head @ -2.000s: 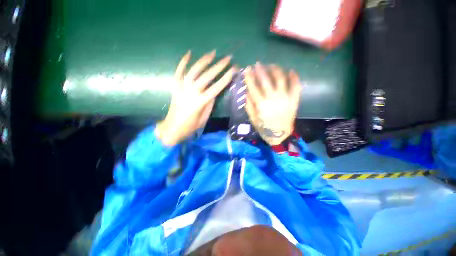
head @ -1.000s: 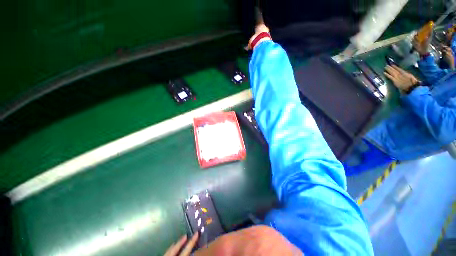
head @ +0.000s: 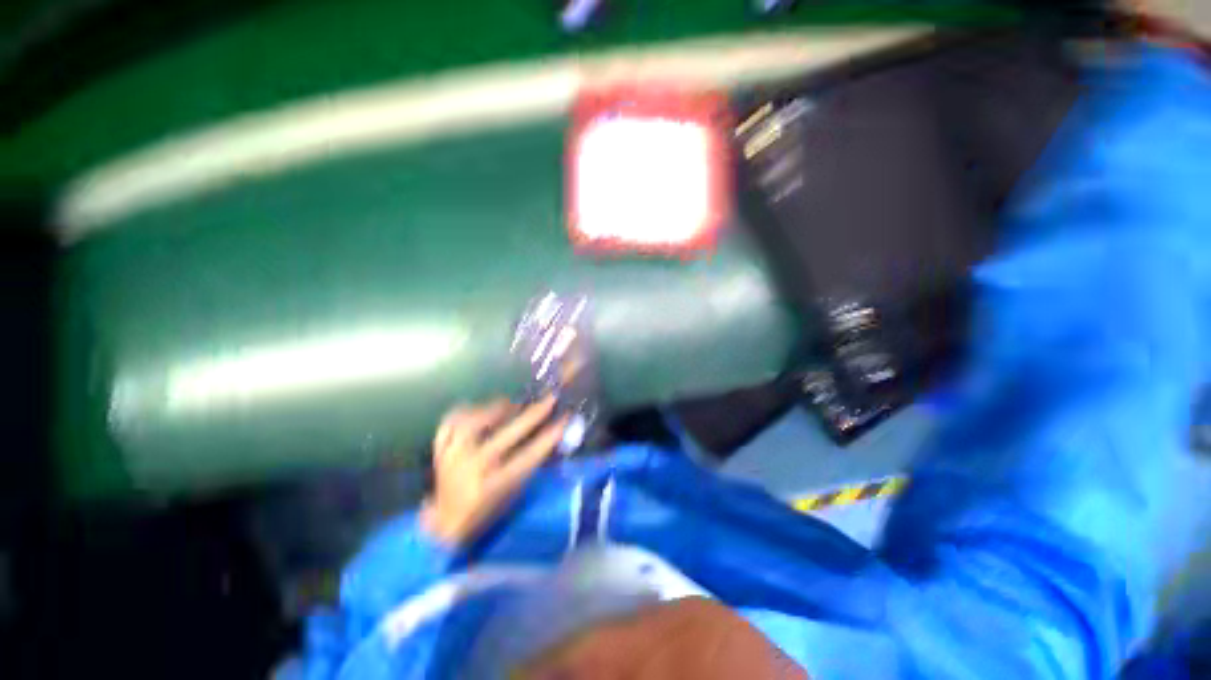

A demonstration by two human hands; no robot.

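Observation:
A dark phone-like unit with pale streaked spots lies at the near edge of the green bench, blurred. My left hand is at its lower left side, fingers reaching onto it; blur hides whether they grip it. My right arm stretches up along the right side; only a blurred bit near the top right corner may be the hand, and what it does cannot be seen.
A red bin full of white stuff stands beyond the unit. A black tray with small shiny parts along its edge lies at right. A pale rail crosses behind. A dark speckled tray sits below the bench edge.
The view has swung down and to the right since the last frame. My right arm, earlier reaching forward past the rail, is now out at the far right. My left hand shows more fully at the unit.

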